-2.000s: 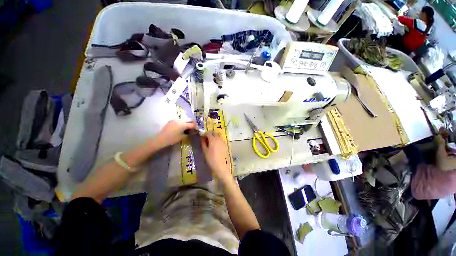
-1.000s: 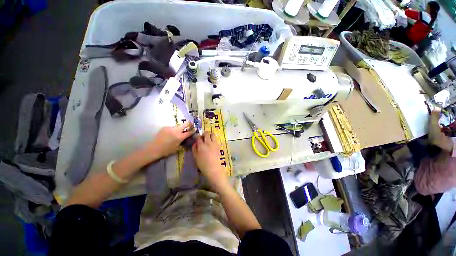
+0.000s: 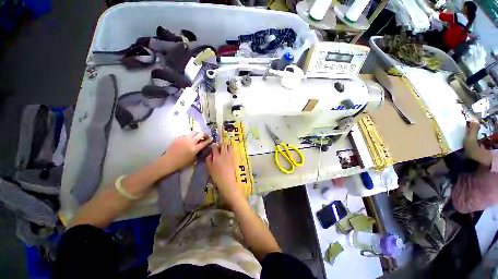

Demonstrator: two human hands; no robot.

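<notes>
A grey-brown fabric piece (image 3: pixel 197 185) lies under my hands, its two tails hanging toward my lap. My left hand (image 3: pixel 188 150) presses and pinches its far end just left of the needle area (image 3: pixel 214 133). My right hand (image 3: pixel 221 163) holds the same end from the right, fingertips close to my left ones. The white sewing machine (image 3: pixel 289 103) stands at the right, its needle end just beyond my fingertips. Yellow tape with black letters (image 3: pixel 242 163) is beside my right hand. The fingertips partly hide the fabric edge and presser foot.
Yellow-handled scissors (image 3: pixel 288 158) lie right of my right hand. A long grey curved pile (image 3: pixel 98 139) lies at the left. Looped strips (image 3: pixel 134 106) lie behind the needle, over the white bin's edge (image 3: pixel 218 6). A grey heap (image 3: pixel 38 147) hangs at lower left. Another person's arm (image 3: pixel 476 144) shows far right.
Both hands have shifted slightly left with the fabric. Its right tail has swung left, uncovering more yellow tape beside my right hand. My hands stay close together at the needle.
</notes>
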